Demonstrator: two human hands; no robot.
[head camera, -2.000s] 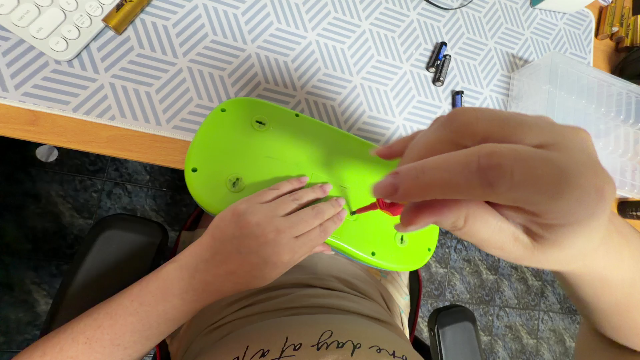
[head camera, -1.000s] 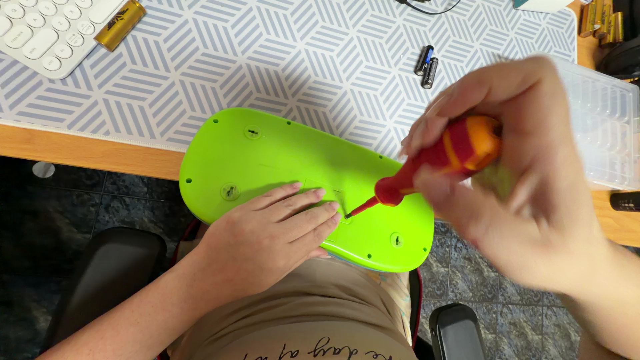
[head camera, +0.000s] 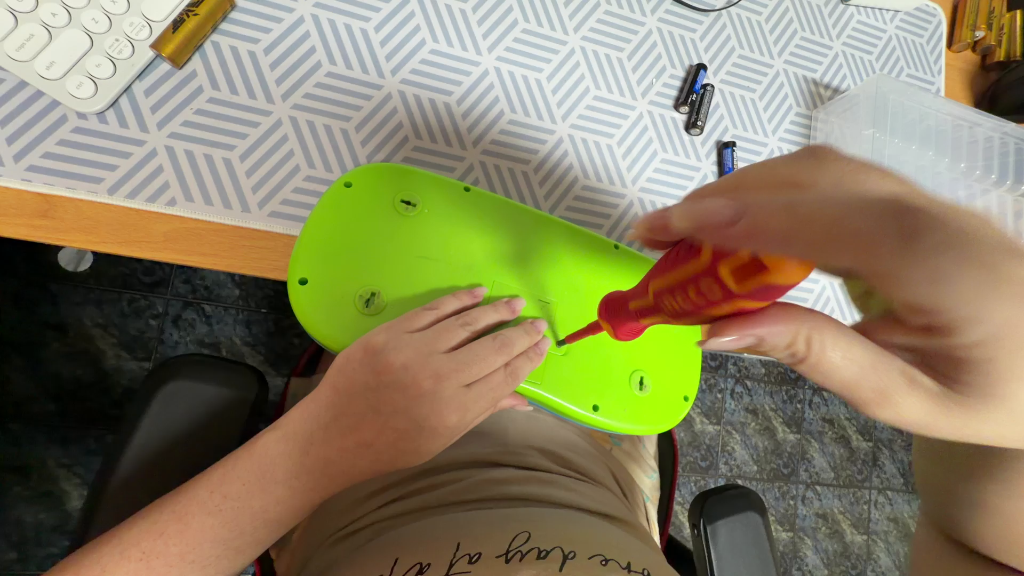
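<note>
A bright green plastic housing (head camera: 448, 240) with rounded ends, small screw holes and round keyhole recesses lies tilted between the table edge and my lap. My left hand (head camera: 448, 368) rests on it, fingers spread over part of a rectangular cover outline, with a fingertip visible at the housing's lower edge. In my right hand (head camera: 848, 296) is a red and orange screwdriver (head camera: 696, 292), held between thumb and fingers. Its tip touches or nearly touches the housing at the cover's edge, just right of my left fingertips.
Black AAA-type batteries (head camera: 700, 110) lie on the patterned desk mat (head camera: 512, 88). A clear plastic compartment box (head camera: 920, 128) stands at right. At upper left are a white keyboard (head camera: 88, 72) and a gold battery (head camera: 192, 30). Chair armrests (head camera: 180, 432) flank my lap.
My right hand has shifted and turned around the screwdriver; its handle, mostly hidden at first, now shows. My left hand stays on the green housing.
</note>
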